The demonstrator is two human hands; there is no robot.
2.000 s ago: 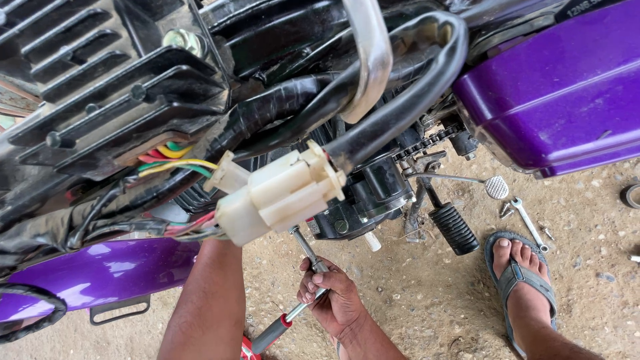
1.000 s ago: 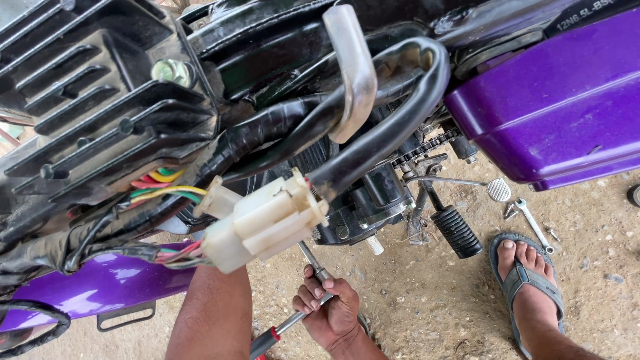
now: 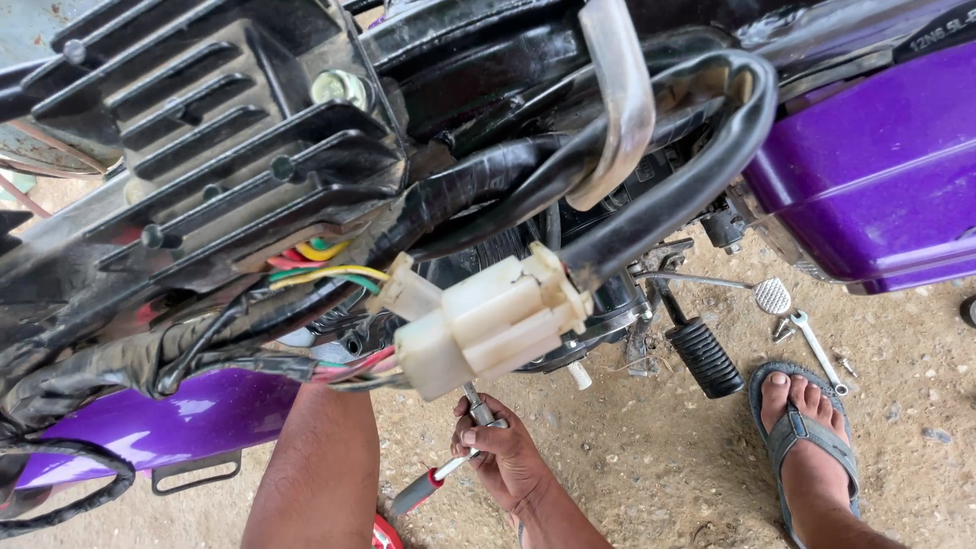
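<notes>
My right hand (image 3: 496, 450) grips a chrome ratchet wrench (image 3: 456, 463) near its head, with my thumb and fingers around it. The wrench's red and grey handle (image 3: 416, 489) points down to the left. Its socket end (image 3: 474, 402) rises toward the motorcycle's underside and passes out of sight behind a white plastic wiring connector (image 3: 488, 324). At the left, my left forearm (image 3: 320, 465) reaches up behind the wiring harness (image 3: 252, 316) and the purple front fender (image 3: 175, 415); the left hand is hidden.
Black finned metal (image 3: 198, 122) and a bent metal bracket (image 3: 618, 107) stand close above. A purple side cover (image 3: 869, 168) is at the right. Below it are a ribbed pedal pad (image 3: 772, 296), a rubber footpeg (image 3: 705, 358), a combination wrench (image 3: 820, 353) on the ground and my sandalled foot (image 3: 816, 450).
</notes>
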